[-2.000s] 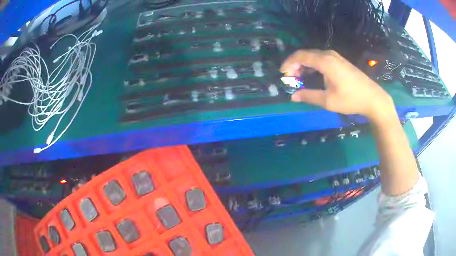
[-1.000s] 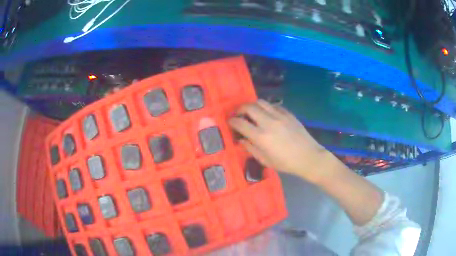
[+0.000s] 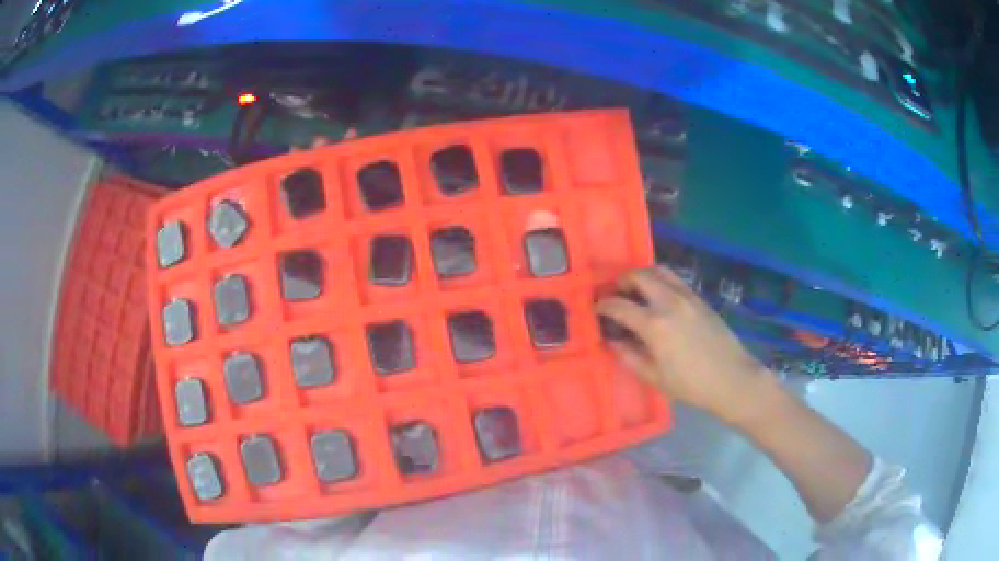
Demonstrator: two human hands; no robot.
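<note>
An orange-red blister tray lies tilted in front of me, in front of the shelves. Small rounded-square units, some grey and some nearly black, sit in most pockets; several pockets at its right side hold none. My right hand is at the tray's right edge, its fingers closed around a dark unit that they partly hide. A small pale pink patch shows above one unit in the second row; I cannot tell what it is. My left hand is not visible.
Blue-edged rack shelves with green mats cross the top and right. A lit unit sits on the upper shelf. A black lead hangs at right. More orange-red trays are stacked at left. A red light glows on the lower shelf.
My right hand has left the upper shelf, where a lit unit now sits, and come down to the tray's right edge. The view has tilted down, and the tray shows higher and more fully.
</note>
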